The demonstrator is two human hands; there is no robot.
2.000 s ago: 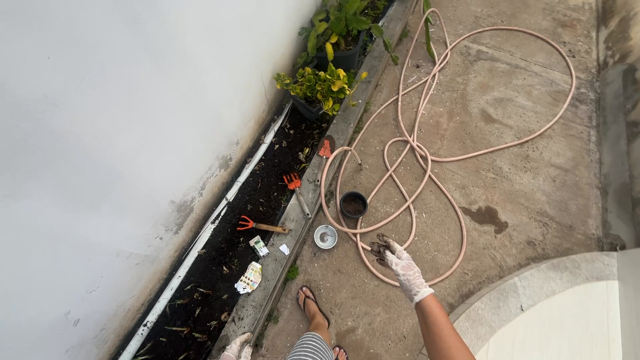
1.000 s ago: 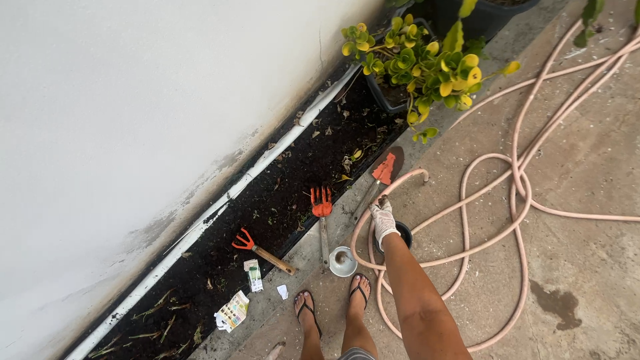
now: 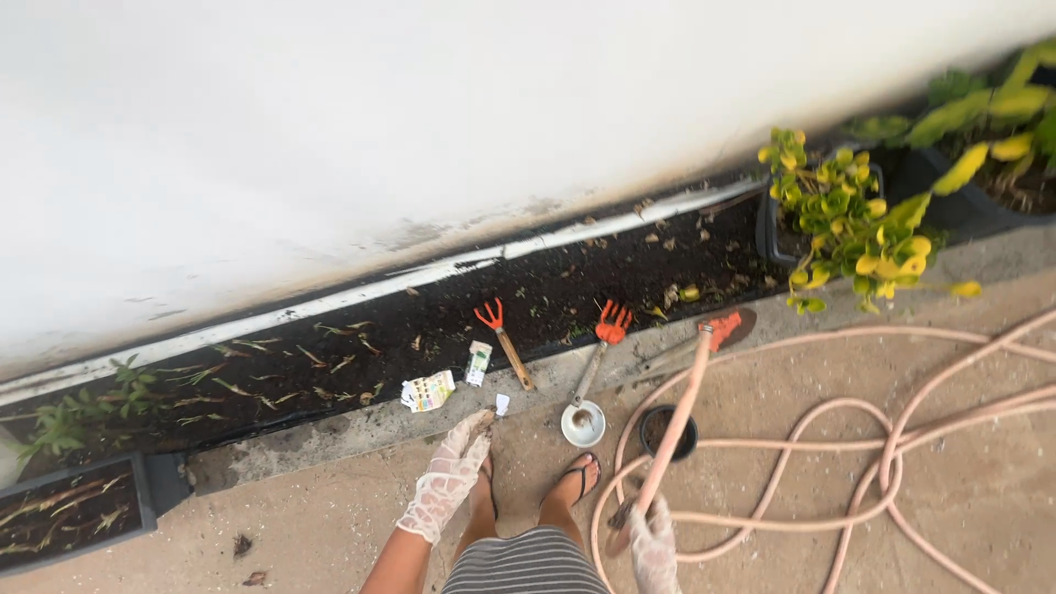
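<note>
My right hand (image 3: 653, 540), in a thin translucent glove, holds the pink garden hose (image 3: 675, 433) a little way back from its end, which points up toward the planting bed. My left hand (image 3: 462, 454), in a similar soiled glove, is near the bed's concrete curb; its fingers look bent, and whether they hold anything is unclear. Beyond it lie a torn seed packet (image 3: 429, 391), a small carton (image 3: 478, 364) and a white scrap (image 3: 502, 404). A hand cultivator (image 3: 513, 356) and a hand fork (image 3: 591, 367) rest across the curb. An orange trowel (image 3: 724, 328) lies partly behind the hose end.
The soil bed (image 3: 561, 285) runs along a white wall (image 3: 412, 124). A white bowl (image 3: 582, 423) and a black pot (image 3: 668, 432) stand on the paving by my feet. Potted plants (image 3: 858, 214) are at the right, a dark planter (image 3: 148, 495) at the left. Hose loops cover the right side.
My right hand, near the trowel and black pot one second ago, is now lower and holds up the hose end. My left hand has come into view over the curb. The view has turned.
</note>
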